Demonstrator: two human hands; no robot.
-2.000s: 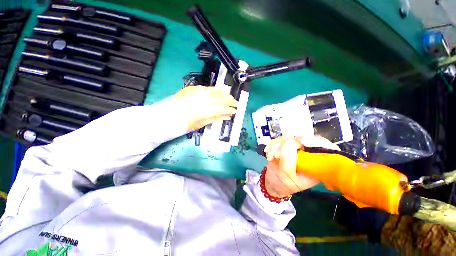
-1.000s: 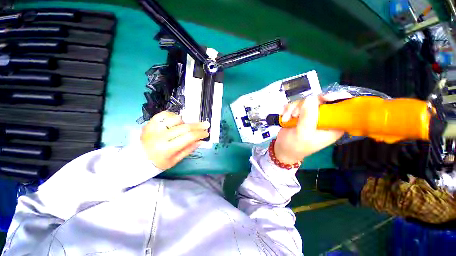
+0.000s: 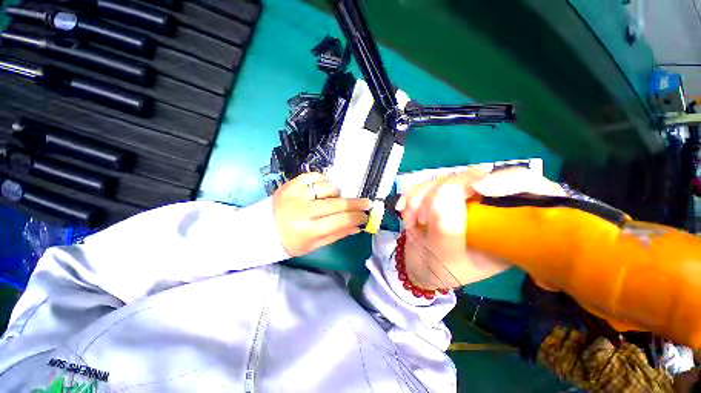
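The black three-armed tripod assembly has one leg lying along the white fixture block; its other two arms stick out beyond the block. My left hand presses its fingertips on the near end of that leg, beside a yellowish end piece. My right hand grips the orange electric screwdriver just right of the block. The driver's tip is hidden or too small to make out. A heap of small black plastic parts lies left of the block.
A black ribbed tray with folded tripods lies at the left. The white feeder box is mostly hidden behind my right hand. A dark green channel runs beyond the bench. A blue basket shows at the left edge. Brown patterned cloth is at the lower right.
The view has shifted. My right hand and the screwdriver have moved from over the feeder box leftward to beside the fixture. My left hand stays on the leg's near end.
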